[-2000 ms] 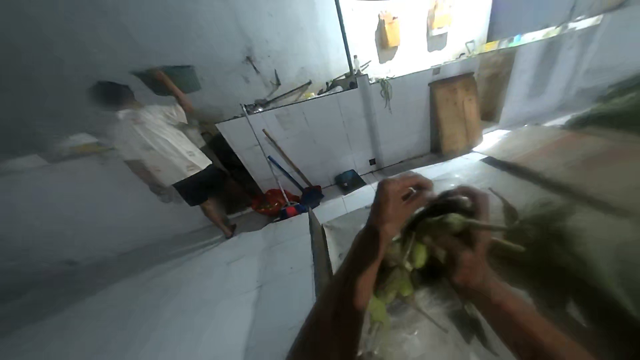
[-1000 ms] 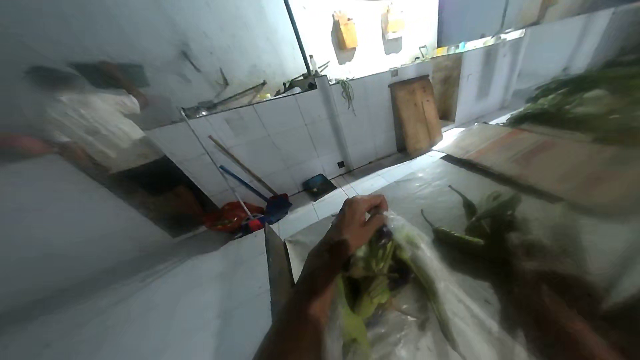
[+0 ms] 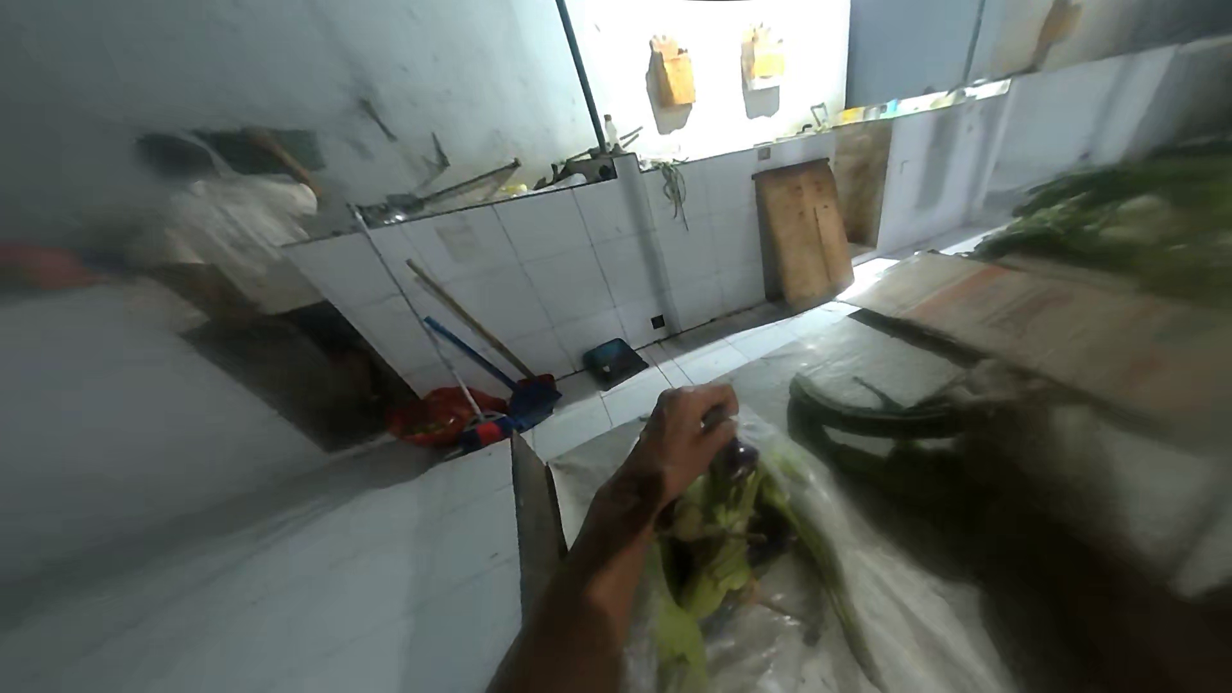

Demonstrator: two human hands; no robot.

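My left hand point(image 3: 691, 428) grips the upper edge of a clear plastic bag point(image 3: 866, 577) with bent fingers. Inside the bag lie green leafy vegetables point(image 3: 717, 549), with a dark purple, shiny vegetable point(image 3: 739, 456) just below my fingers. Right of the bag, long green vegetables point(image 3: 881, 420) rest on the pale surface. My right hand is a dark blur near them, at the lower right; its fingers cannot be made out clearly.
A cardboard sheet point(image 3: 1049, 332) and a heap of leafy greens point(image 3: 1136, 221) are at the right. Beyond stand a wooden board point(image 3: 807, 234), a dustpan point(image 3: 614, 363), a blue-handled tool point(image 3: 472, 352) and a red bag point(image 3: 445, 416). A blurred person point(image 3: 236, 217) stands at the left.
Both hands were together at the vegetables two seconds ago. The right hand has since moved off to the right, while the left hand has stayed on the bag's edge since one second ago.
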